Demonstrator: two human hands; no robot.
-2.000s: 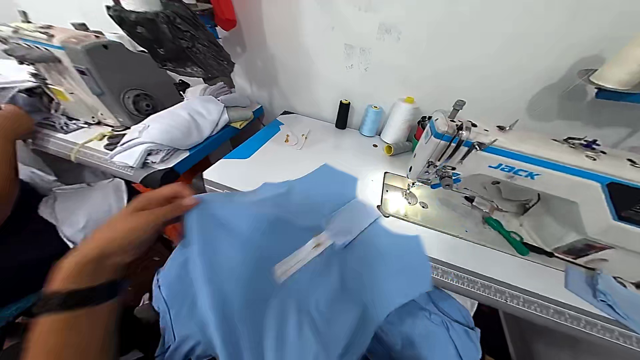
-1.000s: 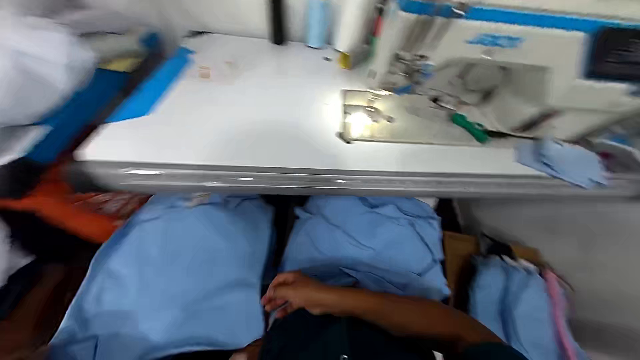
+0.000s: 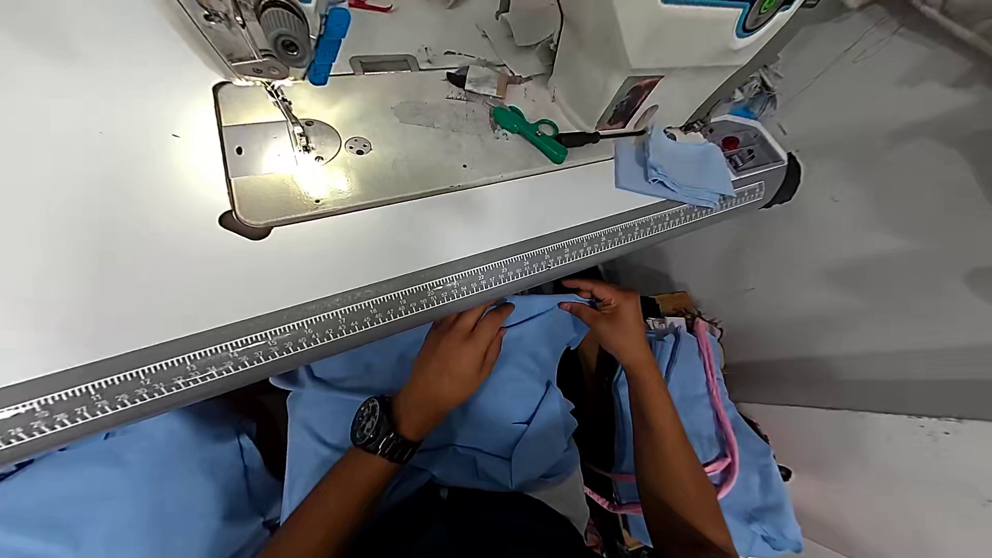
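Light blue fabric (image 3: 496, 418) lies across my lap, just below the sewing table's front edge. My left hand (image 3: 459, 353), with a dark watch on the wrist, rests on its upper part, fingertips pinching a fold near the edge. At the fabric's top right corner, my right hand (image 3: 608, 314) holds the cloth between thumb and index finger. Above them on the table stands an industrial sewing machine, its needle and presser foot (image 3: 298, 136) lit over the metal plate (image 3: 403, 147).
Green thread snips (image 3: 531, 133) and a black-handled tool (image 3: 581, 139) lie on the machine bed. Folded blue pieces (image 3: 678, 167) sit at the table's right end by a small parts tray (image 3: 748, 147). More blue fabric (image 3: 139, 480) hangs left; blue pieces with pink strips (image 3: 721, 403) hang right.
The view has swung right and closer to the table edge. Both hands are now at the fabric's upper edge; one second ago a hand lay lower, over the lap.
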